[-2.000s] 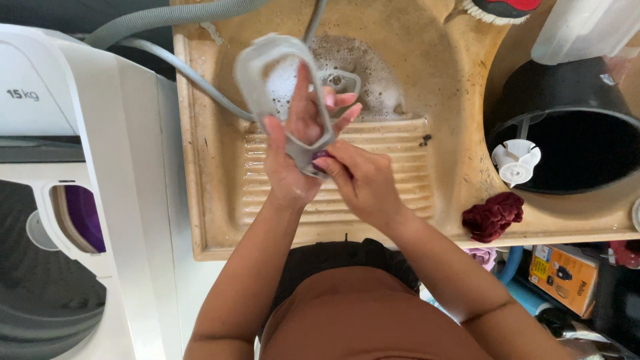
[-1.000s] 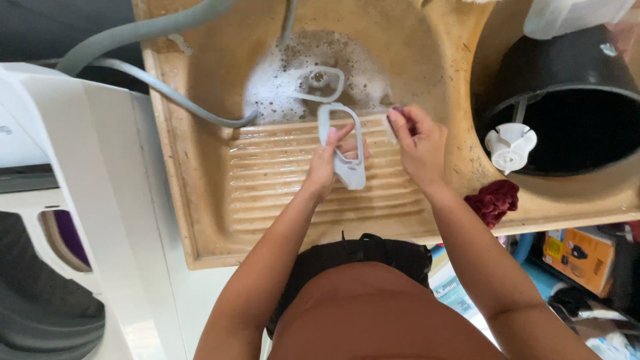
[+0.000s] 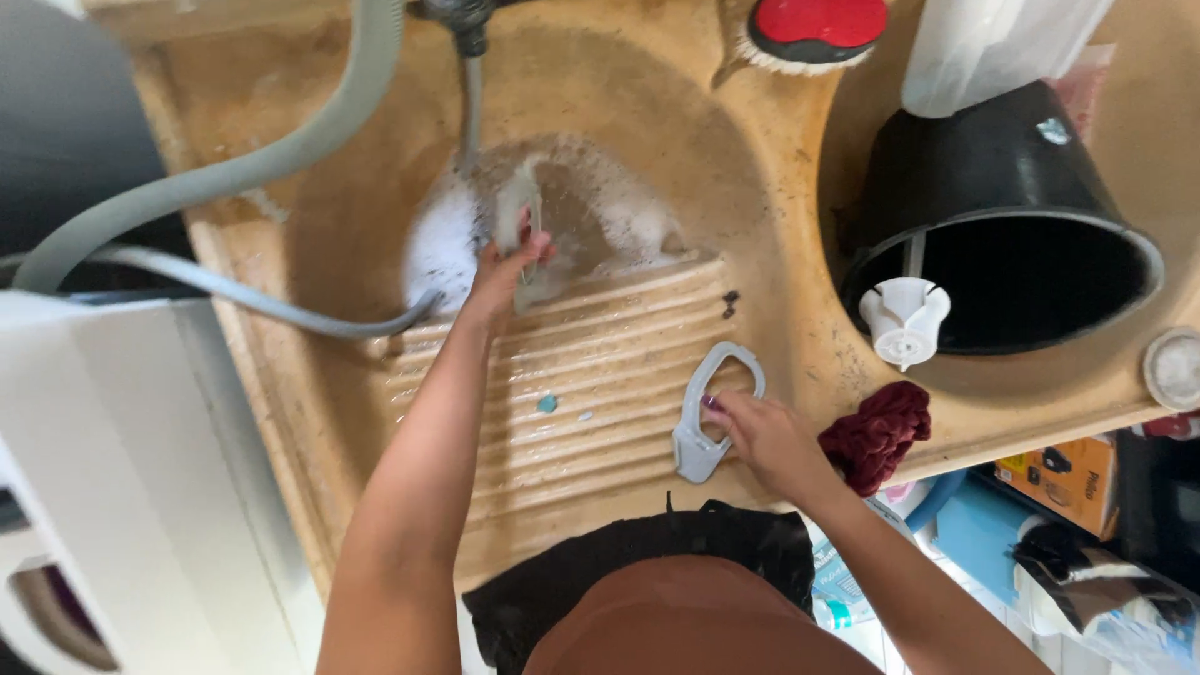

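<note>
My left hand (image 3: pixel 514 261) grips a pale plastic frame (image 3: pixel 527 211), blurred, at the soapy basin of the laundry sink, under a stream of water (image 3: pixel 471 112). At the right part of the ribbed washboard (image 3: pixel 600 328), my right hand (image 3: pixel 755 431) pinches the side of a grey plastic frame (image 3: pixel 696 455) with an oval opening. That frame lies on or just over the ribs; which one is not plain. Between my hands, a small teal bit (image 3: pixel 547 403) and a whitish bit rest on the washboard.
A grey corrugated hose (image 3: pixel 281 155) and a thinner hose (image 3: pixel 272 298) cross the left edge. On the right are a red scrub brush (image 3: pixel 820 23), a black bucket (image 3: pixel 984 178), a white plastic part (image 3: pixel 905 319) and a maroon scrunchie (image 3: pixel 877 436). A white washing machine (image 3: pixel 122 450) stands left.
My left hand has moved up from the washboard to the foamy water and gripped the frame seen there before. My right hand has moved down and now holds the grey frame.
</note>
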